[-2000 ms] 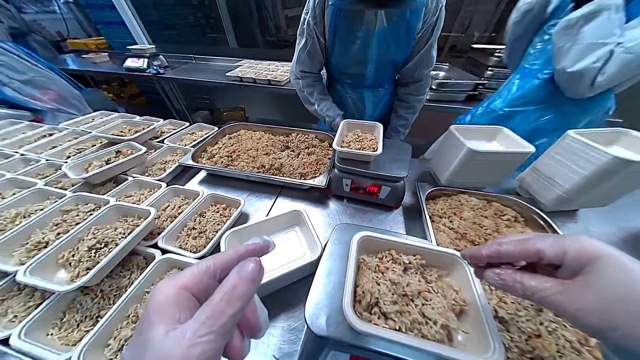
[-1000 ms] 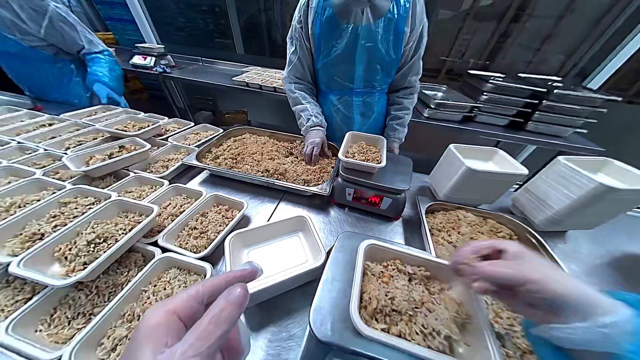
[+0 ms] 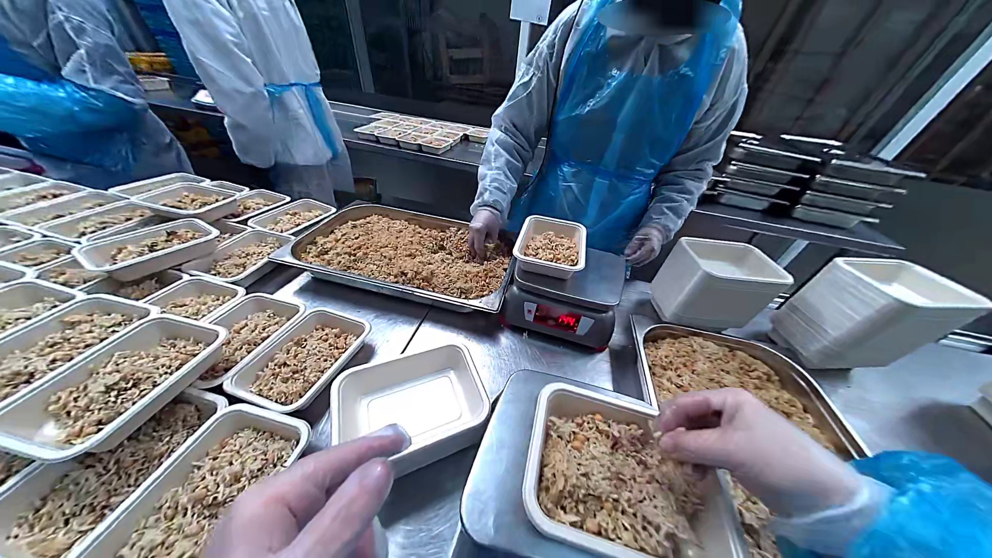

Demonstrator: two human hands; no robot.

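A white rectangular food tray holding a rice-like mix with chickpeas rests on the steel platform of a scale in front of me. My right hand, in a clear glove and blue sleeve cover, is over the tray's right part, fingertips pinched at the food; a small bit appears between them. My left hand, gloved, is at the bottom left with thumb and fingers apart, holding nothing. It is near the front edge of an empty white tray. Right of the scale lies a steel pan of the mix.
Filled white trays crowd the left side, some stacked. Across the table a person reaches into a large steel pan beside a second scale bearing a tray. Stacked empty trays stand right. Other people stand back left.
My right hand has moved from the tray's right rim to over its food. The coworker's hand, beside the scale two seconds ago, is in the large pan. My left hand stays apart.
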